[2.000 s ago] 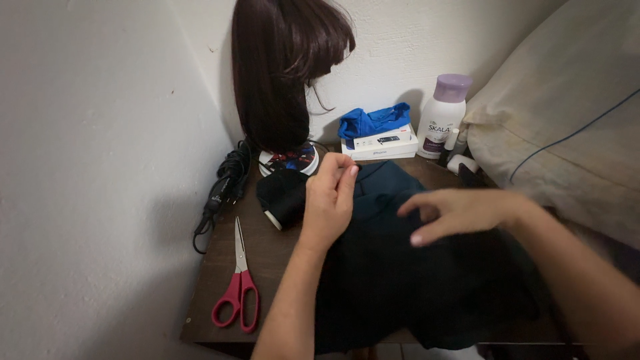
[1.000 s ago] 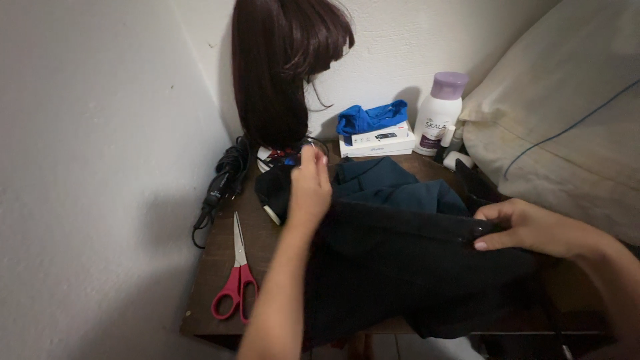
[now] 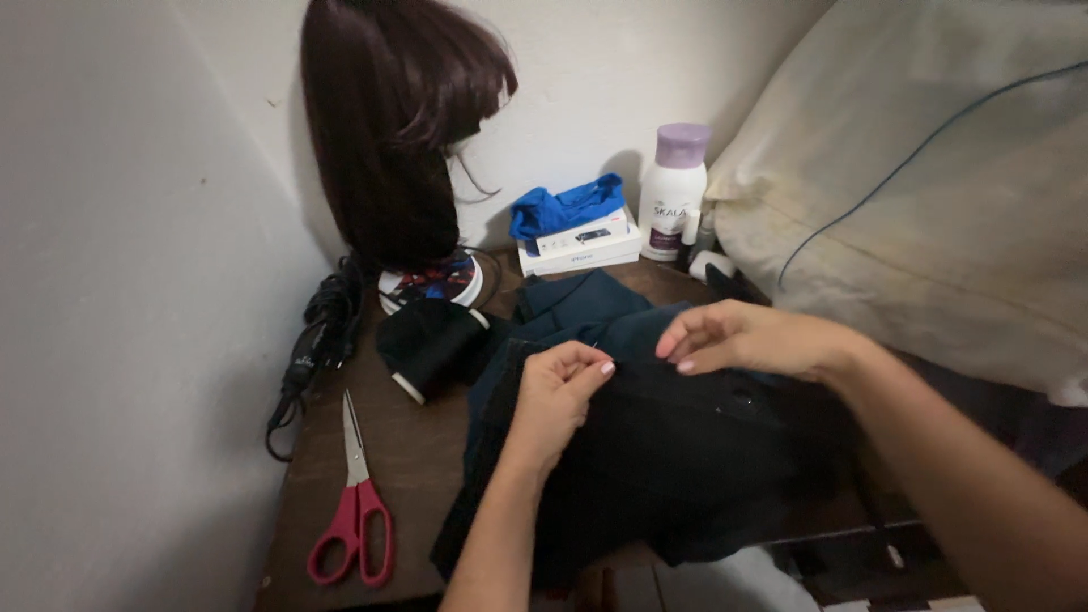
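A dark garment [image 3: 680, 459], black with blue-green parts, lies across the front of a wooden table. My left hand [image 3: 557, 399] pinches its upper edge between thumb and fingertips; a tiny bright sliver shows beside the fingers, too small to identify surely. Just above the same edge, my right hand [image 3: 731, 340] hovers with fingers curled and a gap between thumb and fingertips; whether it holds a fine thread cannot be seen. A spool of black thread [image 3: 438, 348] lies left of the garment. Scissors with red handles [image 3: 353, 510] rest at the left, blades pointing away.
Behind the spool, a dark wig [image 3: 382, 127] stands above a round white tin [image 3: 463, 285]. A corded appliance [image 3: 314, 340] lies along the left wall. Blue cloth [image 3: 568, 208] tops white boxes [image 3: 586, 253], beside a lotion bottle [image 3: 673, 191]. A pale fabric bulk [image 3: 918, 204] borders the right.
My right hand has let go of the garment's edge at the right and moved left and up, nearer my left hand. My left hand has come down onto the garment's edge.
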